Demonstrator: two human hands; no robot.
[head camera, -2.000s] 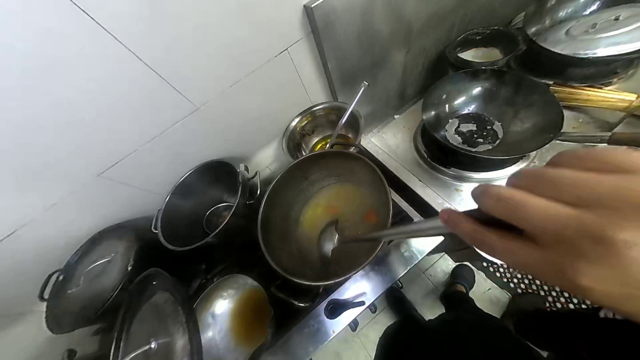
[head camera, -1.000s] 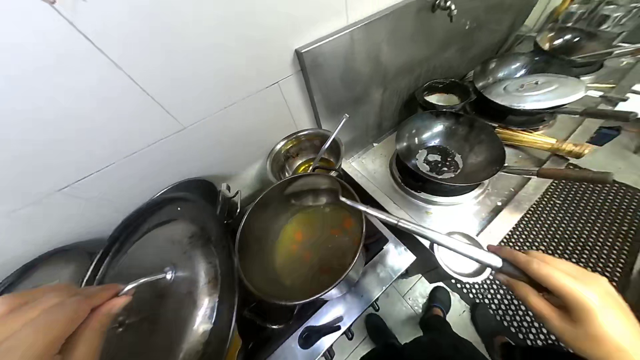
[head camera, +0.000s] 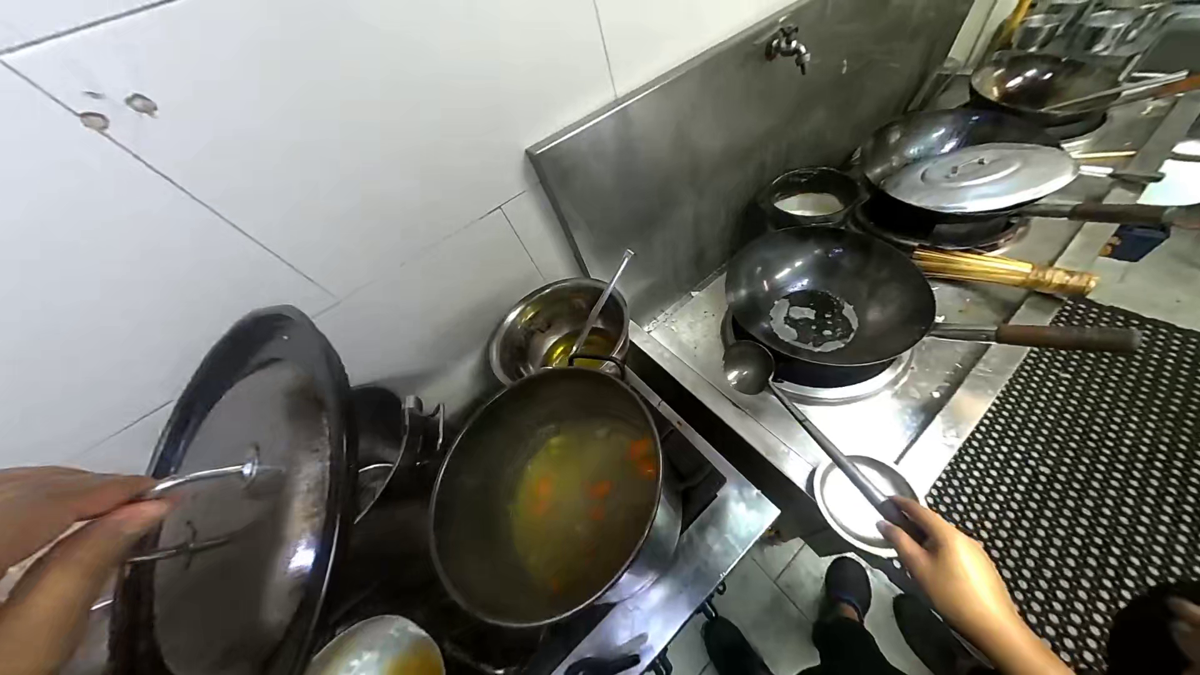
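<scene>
My left hand (head camera: 80, 534) pinches the metal handle of a dark round pan lid (head camera: 253, 506), which is tilted steeply at the left. My right hand (head camera: 947, 562) grips the dark end of a long steel ladle (head camera: 834, 450). The ladle's bowl lies beside the rim of a black wok (head camera: 830, 295), above the steel stove edge. Between my hands, a deep metal pot (head camera: 469, 553) holds yellowish broth with orange pieces. Behind it, a steel bowl (head camera: 511, 337) contains yellow oil and a spoon. A small pale dish (head camera: 858, 511) is partly behind the ladle's handle.
More woks and an oval metal lid (head camera: 980, 178) stand at the back right, near a small black pot (head camera: 811, 197) and a bamboo brush (head camera: 1008, 272). A tap (head camera: 787, 47) juts from the steel backsplash. A pan (head camera: 380, 652) with brown liquid is at the bottom. A perforated mat (head camera: 1078, 450) covers the floor.
The ladle has moved out of the pot toward the black wok. My left hand, out of view two seconds ago, holds the dark lid, which has become more upright since one second ago.
</scene>
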